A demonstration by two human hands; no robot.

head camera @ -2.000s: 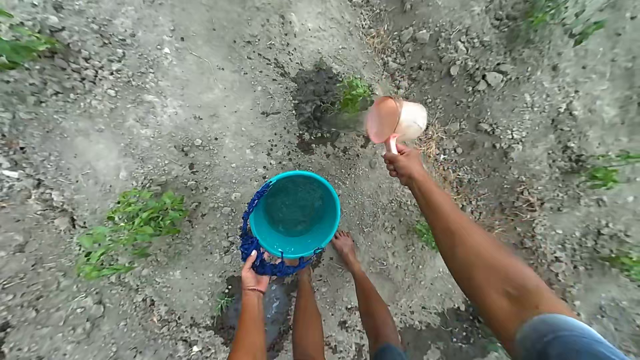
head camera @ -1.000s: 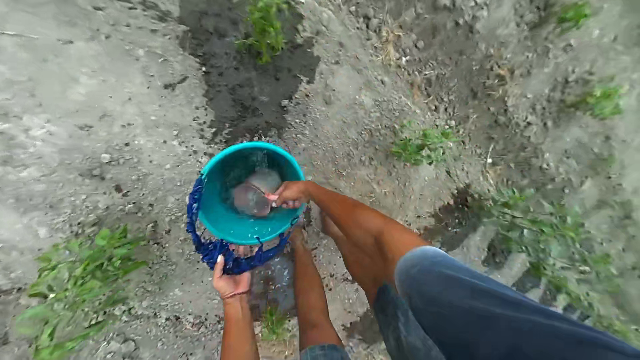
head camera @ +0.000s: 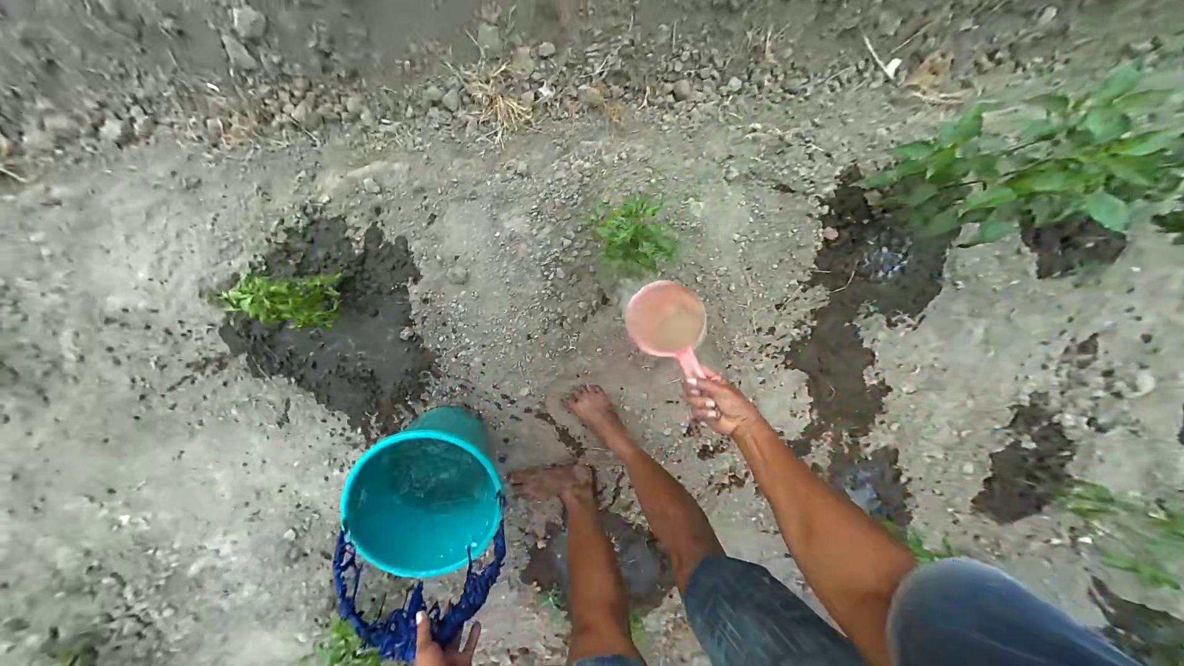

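Observation:
My right hand (head camera: 717, 400) grips the handle of a pink plastic dipper (head camera: 666, 319), which is held out over dry ground just below a small green plant (head camera: 635, 235). The dipper seems to hold water. At lower left, my left hand (head camera: 446, 645) holds the blue cloth-wrapped handle (head camera: 398, 629) of a teal plastic bucket (head camera: 421, 504). Water stands in the bucket, which is tilted, its mouth toward me. Part of my left hand is cut off by the lower edge of the view.
My bare feet (head camera: 597, 412) are on the soil right of the bucket. A small plant (head camera: 282, 299) stands in wet soil at left, a larger leafy plant (head camera: 1045, 166) at upper right. Wet patches (head camera: 846, 370) mark the ground at right. Stones and clods line the top.
My right hand has lifted the dipper out of the bucket and moved it out over the ground to the right. My left hand still holds the bucket's handle. The view has turned.

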